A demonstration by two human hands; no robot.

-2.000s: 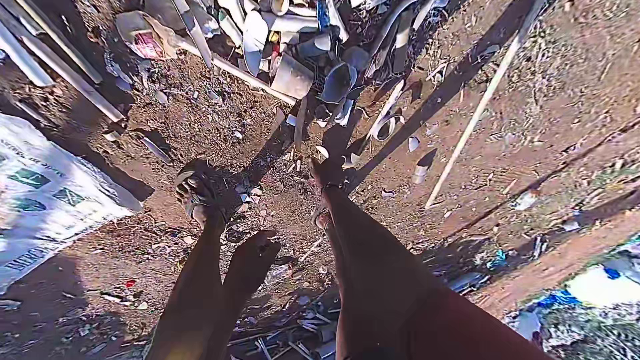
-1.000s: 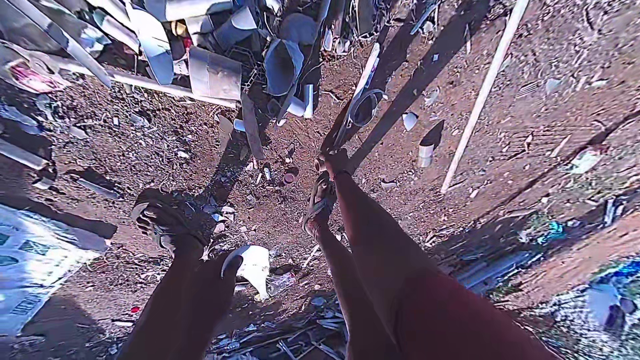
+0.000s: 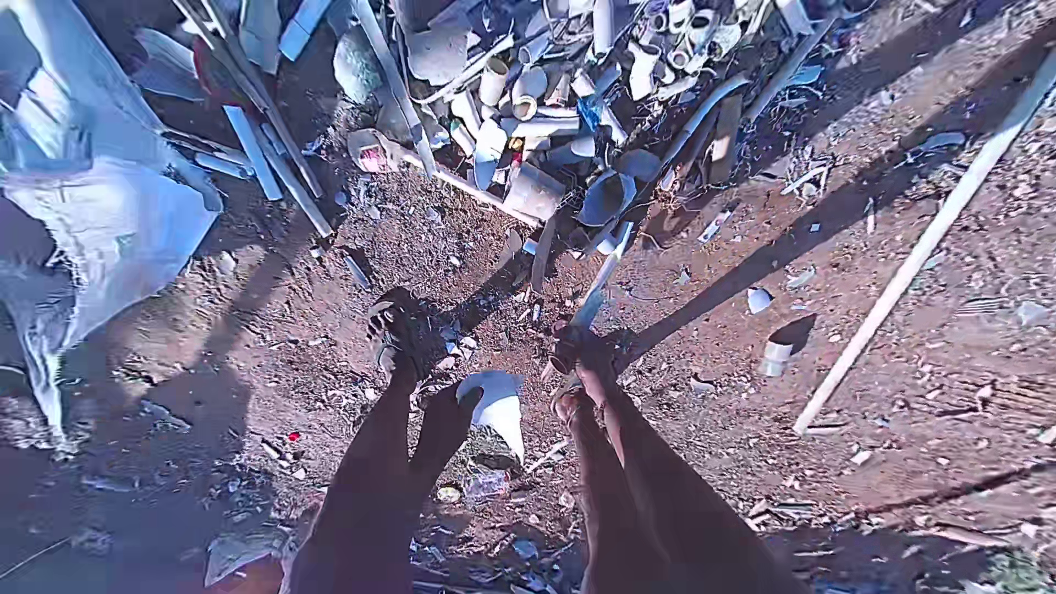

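Observation:
My left hand (image 3: 450, 408) is low near my sandalled left foot (image 3: 396, 334), its fingertips at the edge of a curved white plastic piece (image 3: 497, 404); it appears to pinch it. My right hand (image 3: 590, 355), in front of my right foot (image 3: 569, 404), is closed around the near end of a long pale plastic strip (image 3: 606, 276) that points up toward the scrap pile. The fingers are dark and partly hidden. Just beyond lies the heap of cut pipes and fittings (image 3: 544, 124), with a wide grey pipe piece (image 3: 535, 194) and a bluish one (image 3: 608, 198) at its near edge.
A big white woven sack (image 3: 124, 223) stands at the left. Long narrow strips (image 3: 280, 157) lie beside it. On the right, a long pale pole (image 3: 924, 247) crosses the dirt, with a short pipe piece (image 3: 775, 356) nearer. Small fragments litter the ground around my feet.
Two seconds ago my left hand showed no white piece; one second ago the piece was at its fingers, as now. The right hand stays low with the strip. The view has shifted, showing more of the pile.

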